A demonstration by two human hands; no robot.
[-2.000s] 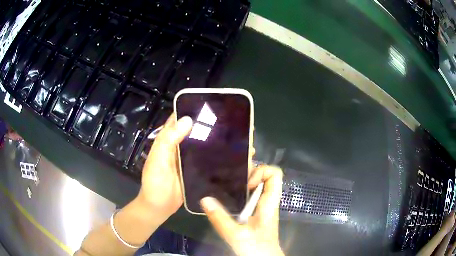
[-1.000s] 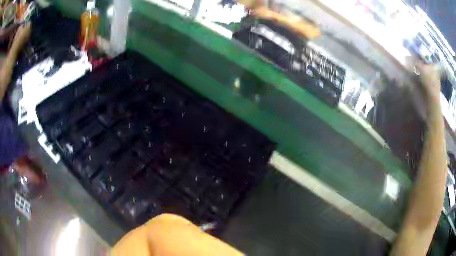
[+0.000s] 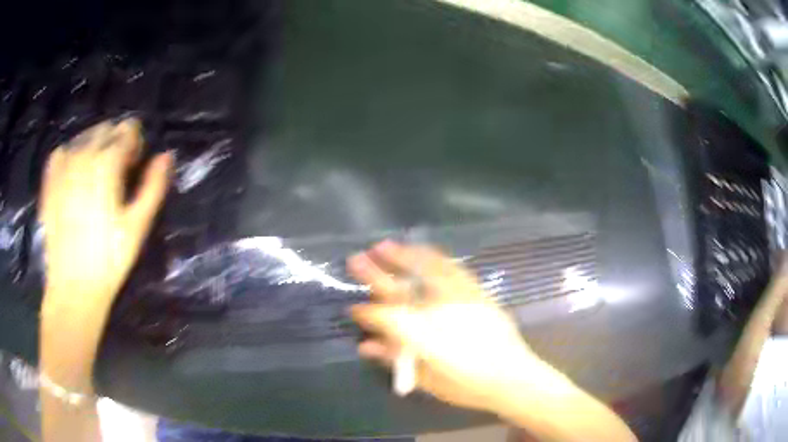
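The frame is motion-blurred. My left hand is over the black blister tray at the left, fingers reaching into its pockets; whether it grips anything cannot be told. My right hand is low over the bench at centre right, with the pale handle of the tweezers showing below its fingers. The dotted sheet lies flat just right of my right hand, its rows smeared by blur. A shiny clear sheet or film lies between my hands. The smartphone is not visible.
The dark green bench top has a pale edge strip at the back. Another black tray stands at the right. Another person's arm is at the far right edge.
The view has swung from the neighbouring place back down to the bench. The phone held two seconds ago is gone from my hands, which are now apart.
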